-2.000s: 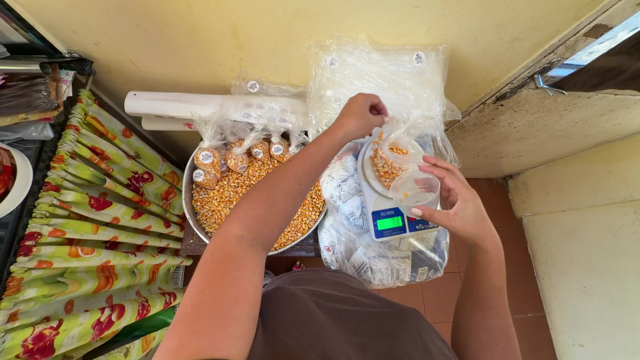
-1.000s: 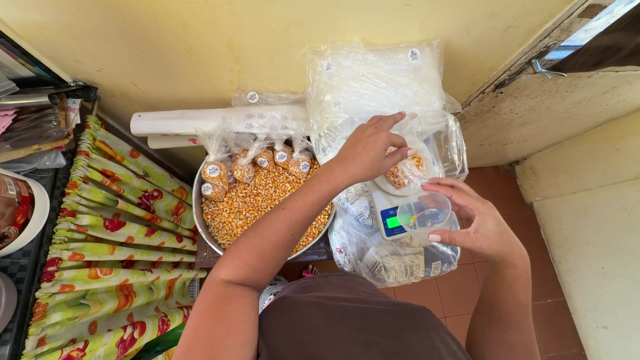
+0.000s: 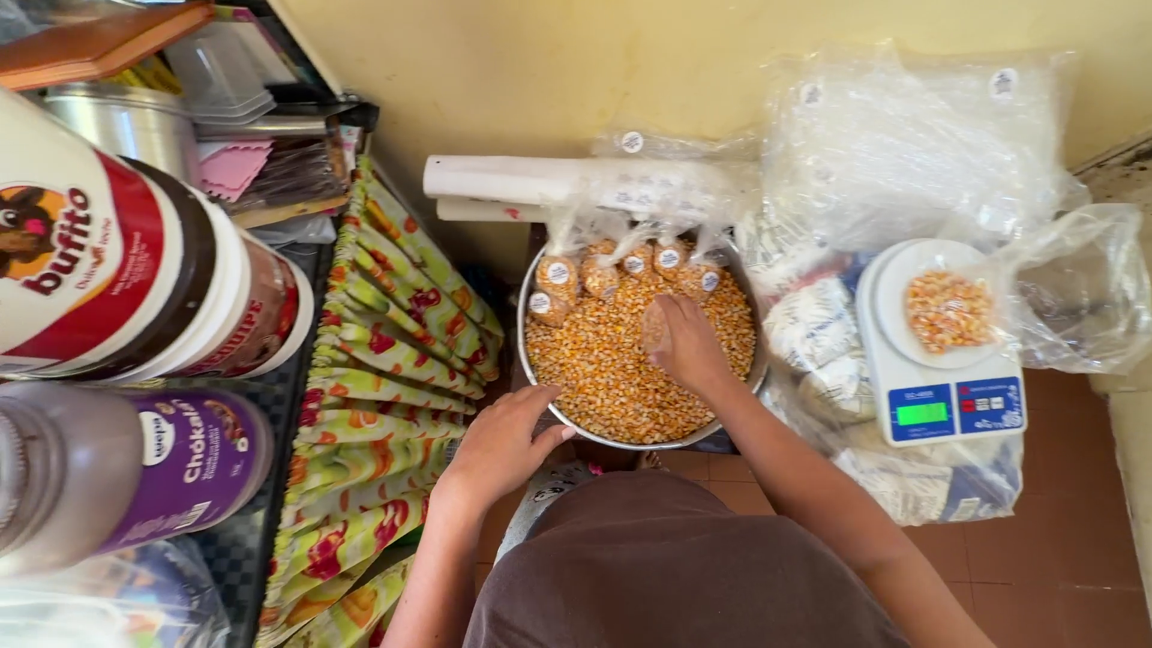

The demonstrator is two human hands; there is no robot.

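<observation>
A round metal pan [image 3: 594,409] holds loose popcorn kernels, with several tied, stickered plastic bags of kernels [image 3: 557,275] along its far side. My right hand [image 3: 691,346] is in the pan, shut on a clear plastic cup [image 3: 655,328] that sits among the kernels. At the pan's near left rim my left hand [image 3: 511,436] rests with its fingers apart, holding nothing. To the right, a white digital scale [image 3: 886,396] with a lit green display carries a plastic bag [image 3: 949,310] with some kernels; the bag's mouth spreads off to the right.
Behind the scale lies a stack of clear plastic bags [image 3: 909,153]. White rolls [image 3: 513,180] lie behind the pan. Packed plastic bags [image 3: 900,477] are under the scale. At left, tubs [image 3: 162,261] and a purple-labelled jar [image 3: 193,463] stand beside a fruit-patterned curtain [image 3: 387,360].
Both hands have left the bag on the scale and moved left to the pan. The cup, earlier in my right hand by the scale, is now down in the kernels. The view has swung left.
</observation>
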